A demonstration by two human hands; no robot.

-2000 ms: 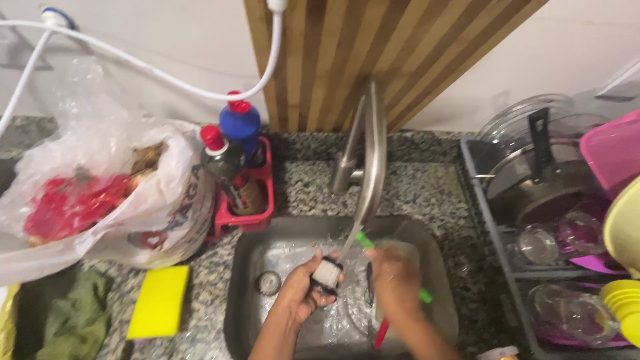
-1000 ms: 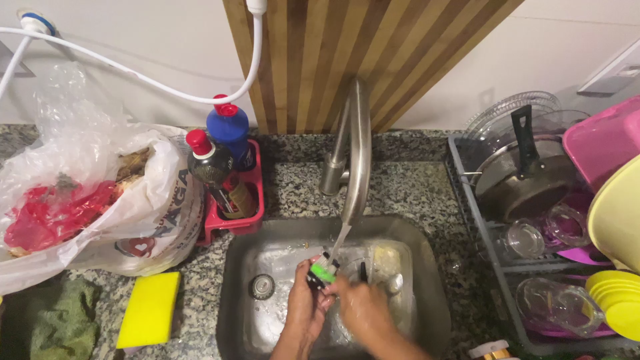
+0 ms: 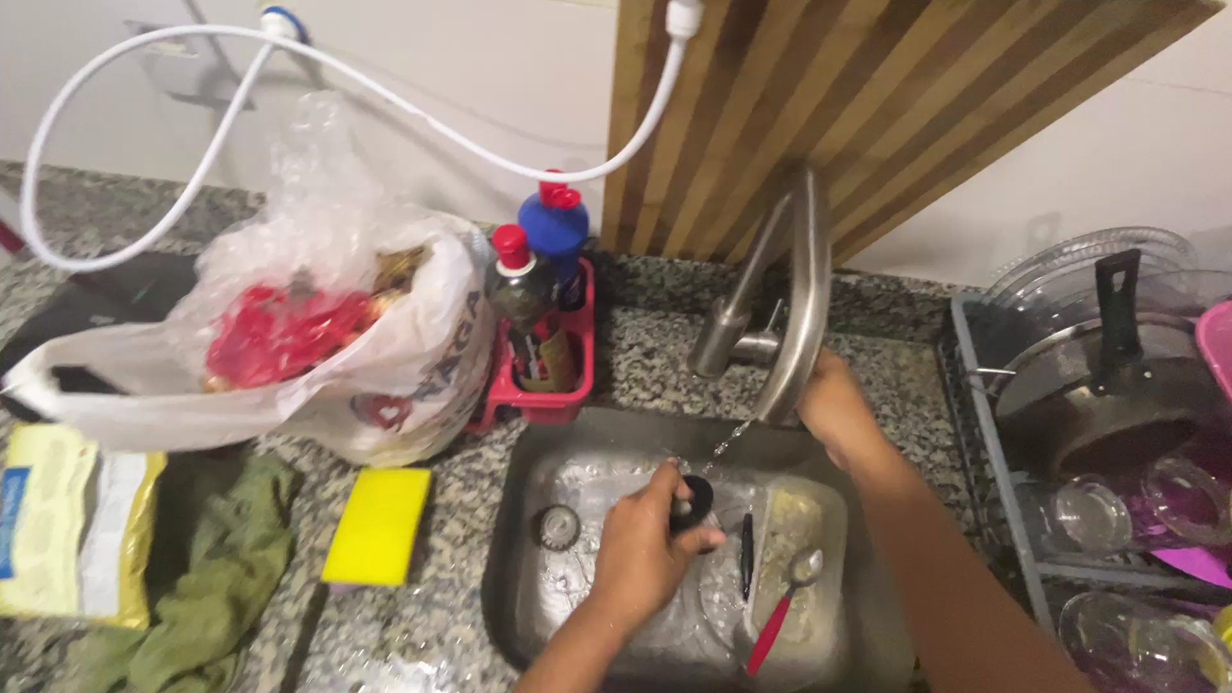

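My left hand (image 3: pixel 650 534) grips a small round black object (image 3: pixel 692 502) over the sink (image 3: pixel 510 539). A thin stream of water falls beside it from the metal faucet (image 3: pixel 807 298). My right hand (image 3: pixel 839 409) is behind the faucet's spout, with its fingers partly hidden; whether it touches the faucet lever cannot be told. Below, a clear plastic container (image 3: pixel 830 539) lies in the sink with a red-handled spoon (image 3: pixel 775 630) in it. Beside the spoon is a slim black utensil (image 3: pixel 747 556). The drain strainer (image 3: pixel 558 527) is at the left.
A yellow sponge (image 3: pixel 378 526), a green cloth (image 3: pixel 212 577) and a full plastic bag (image 3: pixel 385 404) are left of the sink. A red caddy (image 3: pixel 558 409) holds bottles behind it. At the right stands a dish rack (image 3: pixel 1001 481) with a pan (image 3: pixel 1088 404). A striped wooden board (image 3: pixel 712 125) leans against the wall.
My right hand has moved from beside my left hand to behind the faucet. The green item seen at my hands earlier is no longer visible. The view has shifted left.
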